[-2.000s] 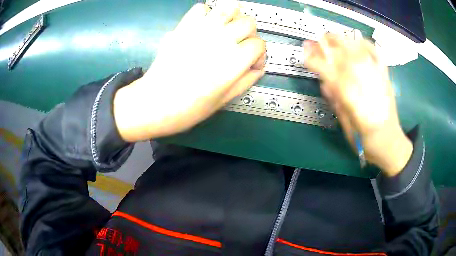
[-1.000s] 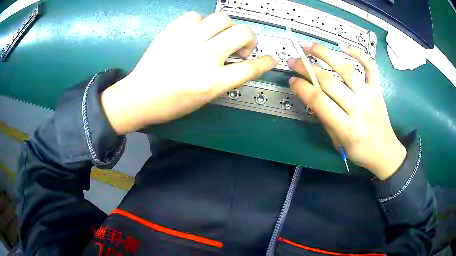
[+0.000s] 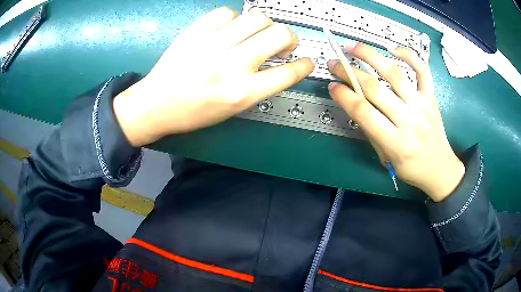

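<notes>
Three silver-grey carrier strips lie one behind another on the green bench. My left hand [image 3: 211, 80] and my right hand [image 3: 403, 117] are over the middle strip [image 3: 321, 59], fingertips close together at one of its round seats. The near strip [image 3: 310, 113] lies partly under both hands; the far strip [image 3: 337, 16] lies behind them. A thin pale tool with a blue end [image 3: 348, 68] is held in my right hand, its pale tip pointing away from me. Whether my left fingers pinch a small part cannot be seen.
A narrow dark slotted strip [image 3: 24, 37] lies on the green bench [image 3: 114, 45] at the far left. A white wipe or paper scrap [image 3: 461, 57] lies at the right, beside a dark panel [image 3: 465, 20] and a curved white rail [image 3: 507, 69].
Since two seconds ago my right hand has turned flatter over the middle strip and the tool has come into clear view. Over the last second both hands have barely moved.
</notes>
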